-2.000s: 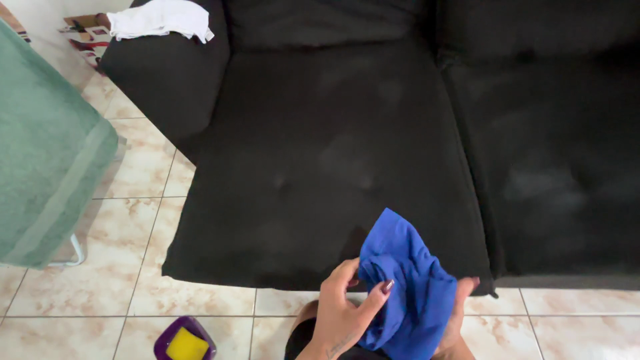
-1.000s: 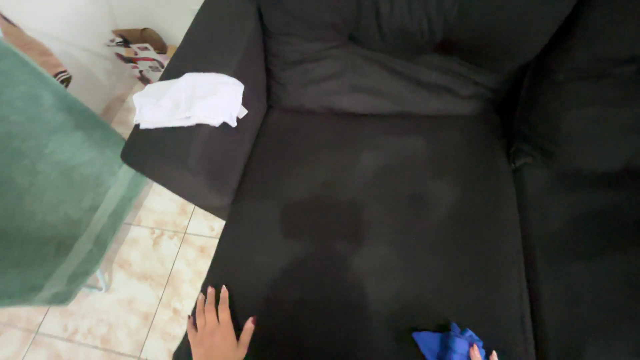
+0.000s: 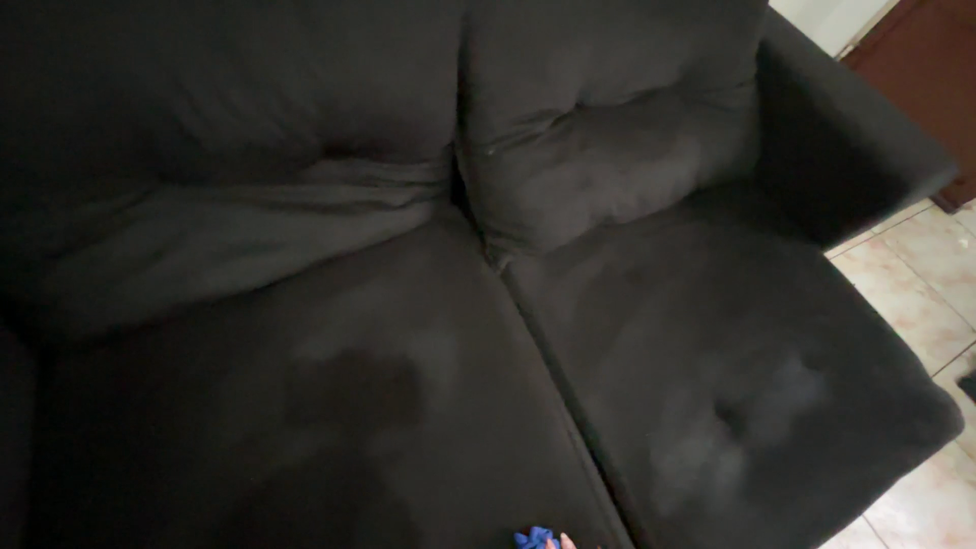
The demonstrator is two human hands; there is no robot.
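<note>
Only the fingertips of my right hand [image 3: 566, 541] show, at the bottom edge of the head view. They rest on a bunched blue cloth [image 3: 534, 537], most of which is cut off by the frame. The cloth lies on the left seat cushion [image 3: 473, 427] of a black fabric sofa, a little left of the gap between the two seats. Paler patches mark the left seat and the right seat cushion [image 3: 686, 366]. My left hand is out of view.
Back cushions [image 3: 610, 152] rise behind the seats. The sofa's right armrest [image 3: 862, 122] stands at the upper right. Beyond it are a tiled floor [image 3: 915, 267] and a reddish-brown piece [image 3: 915, 84], perhaps a door. A dark object [image 3: 968, 381] is at the right edge.
The view has swung right along the sofa. My hands held the blue cloth in front of the seat at first; then the left hand was apart from it. The left hand has since left view.
</note>
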